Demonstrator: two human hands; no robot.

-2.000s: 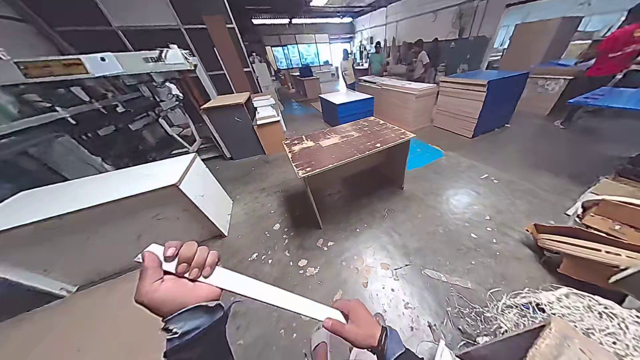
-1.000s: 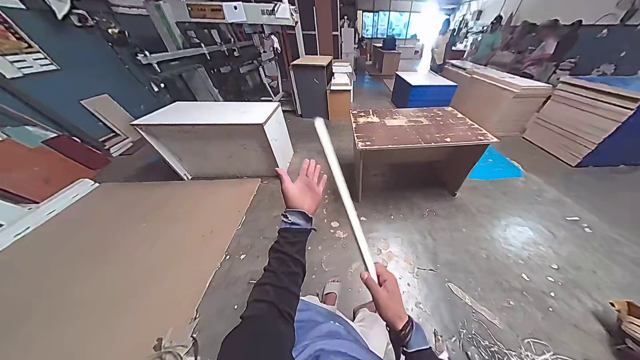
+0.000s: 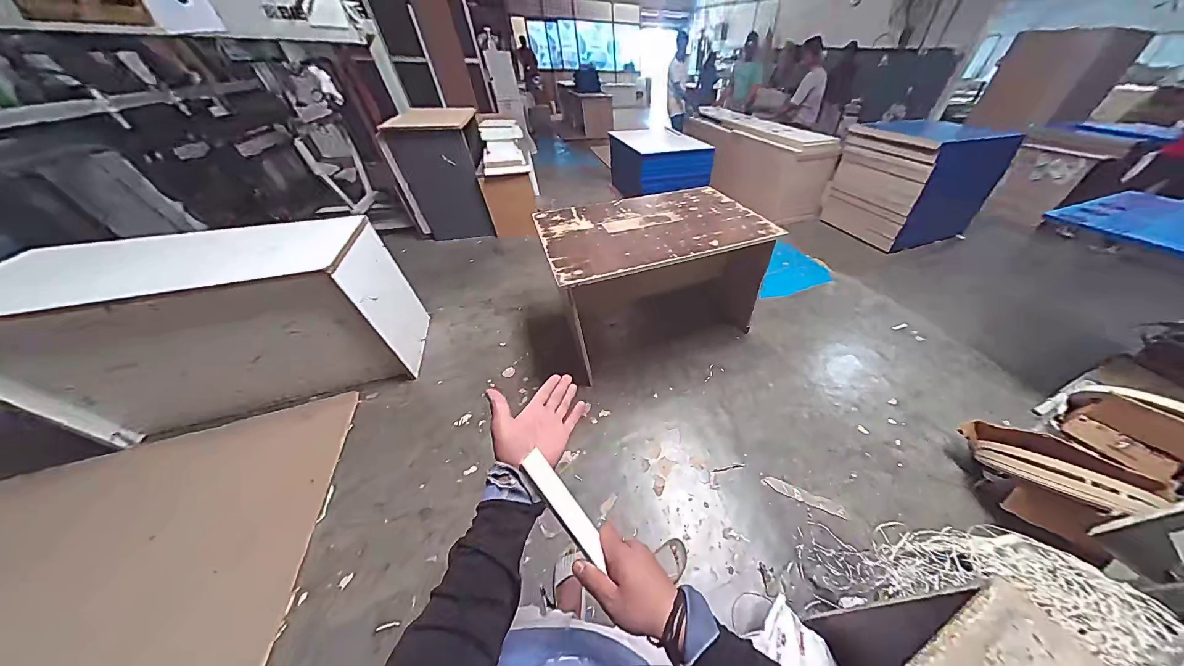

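Note:
My right hand [image 3: 631, 575], low in the middle of the view, grips one end of a narrow white strip [image 3: 566, 509]. The strip points up and left, and its far end overlaps the view of my left wrist; whether it touches cannot be told. My left hand [image 3: 536, 421] is spread, palm up, with nothing in it. Beyond both hands stands a worn table with a chipped brown top [image 3: 647, 236].
A white-topped cabinet [image 3: 185, 268] and a large brown board [image 3: 176, 536] lie to the left. Cardboard scraps [image 3: 1064, 472] and a heap of white strands [image 3: 1027, 573] are at right. Blue-sided panel stacks [image 3: 925, 176] and several people stand farther back.
Two seconds ago both hands held the strip; my left hand let go by the second frame. Since then the strip's far end has swung down, toward my left wrist. The view has turned right.

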